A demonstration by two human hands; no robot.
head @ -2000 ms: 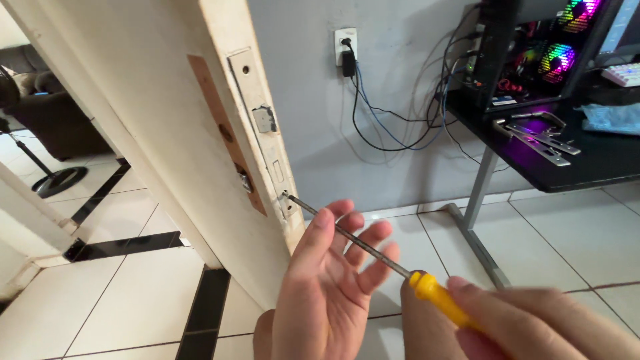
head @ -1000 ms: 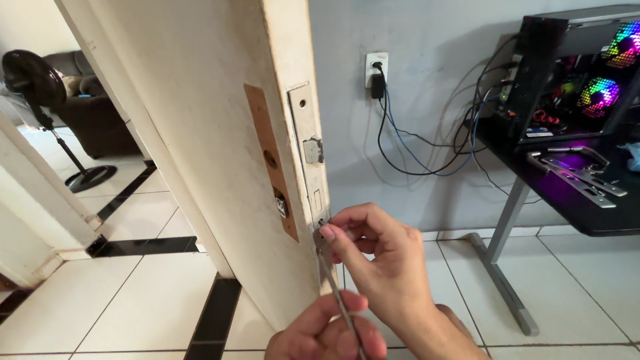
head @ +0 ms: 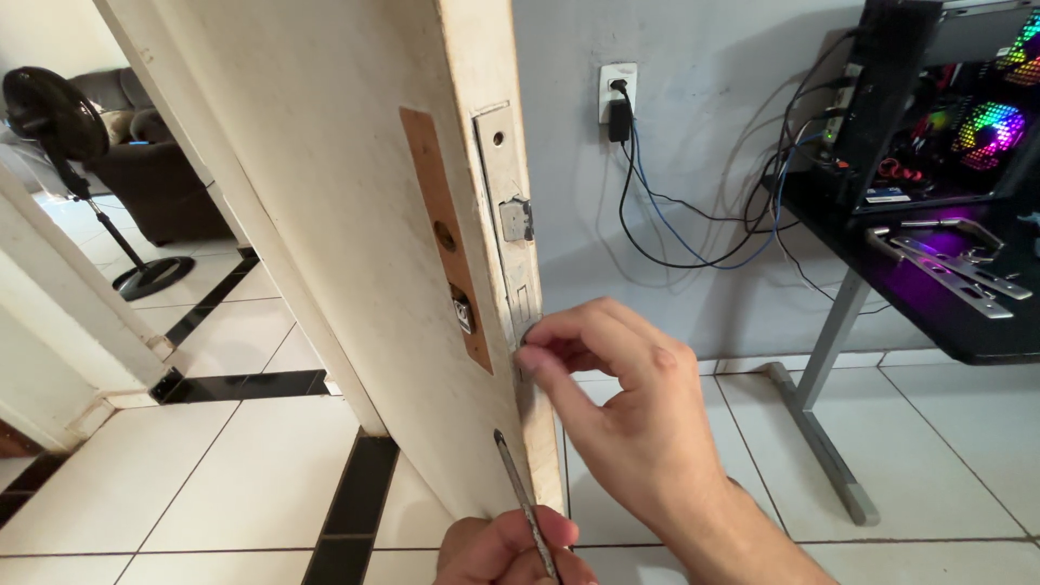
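A mortise lock (head: 513, 215) sits in the edge of a white door (head: 357, 203), its upper screw hole bare and its latch bolt showing. My right hand (head: 630, 390) pinches a small dark piece, perhaps a screw, at the lock plate's lower end; the fingertips cover most of it. Below, my left hand (head: 516, 552) holds a screwdriver (head: 517, 479) by its metal shaft, tip upward, beside the door. Its handle is out of view. On the door face, a bare brown strip (head: 443, 231) has a round hole and a square spindle hole.
At right, a black desk (head: 942, 325) bears metal door handles with plates (head: 946, 272) and a computer case (head: 918, 114). Cables hang from a wall outlet (head: 617, 93). A pedestal fan (head: 61, 122) stands beyond the doorway at left.
Two seconds ago my right hand held the screwdriver's yellow handle, its tip at the lower plate; now my left hand has the shaft and my right fingers are at the plate.
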